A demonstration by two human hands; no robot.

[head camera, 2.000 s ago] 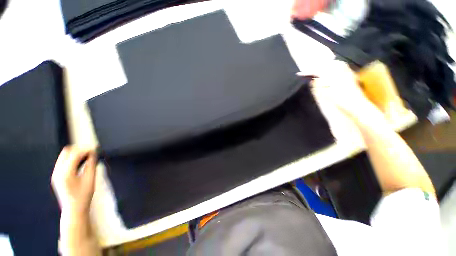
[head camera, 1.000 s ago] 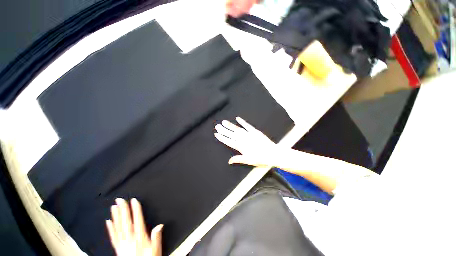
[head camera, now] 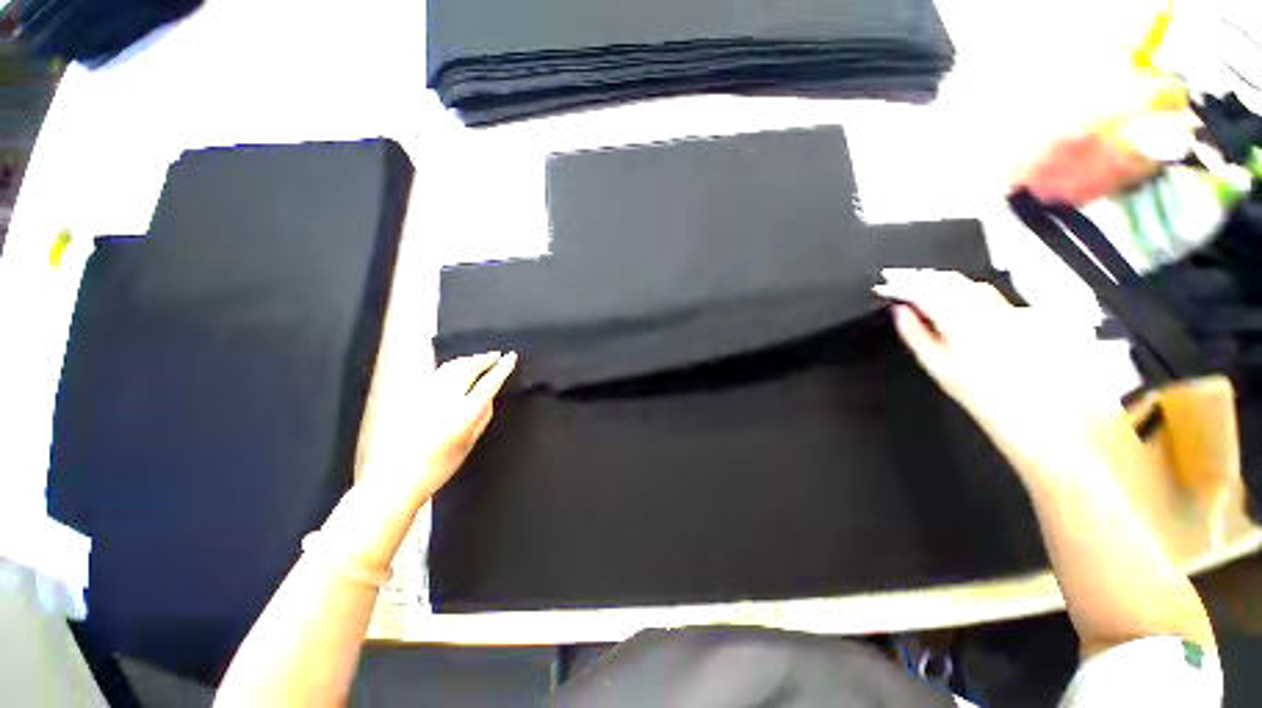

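A black cut panel [head camera: 720, 208] with square notched corners lies in front of me, its far part lighter than the dark near part. A raised, slightly bowed edge runs across it. My left hand [head camera: 440, 422] holds the left end of this edge between thumb and fingers. My right hand [head camera: 955, 332] pinches its right end, with the thumb at the edge. A dark gap shows under the edge between my hands. I cannot tell whether glue is on it.
A thick black stack [head camera: 235, 346] lies left, a layered black stack [head camera: 692, 62] at the far side. On the right are black straps [head camera: 1114, 284], a blurred pink-red pot [head camera: 1086, 169] and a brown paper-like holder [head camera: 1201, 436]. The worn table edge [head camera: 830, 610] runs near me.
My hands were flat on the panel a second ago; now they hold its raised edge at both ends. The view has turned, so the panel appears straighter and the left stack shows fully.
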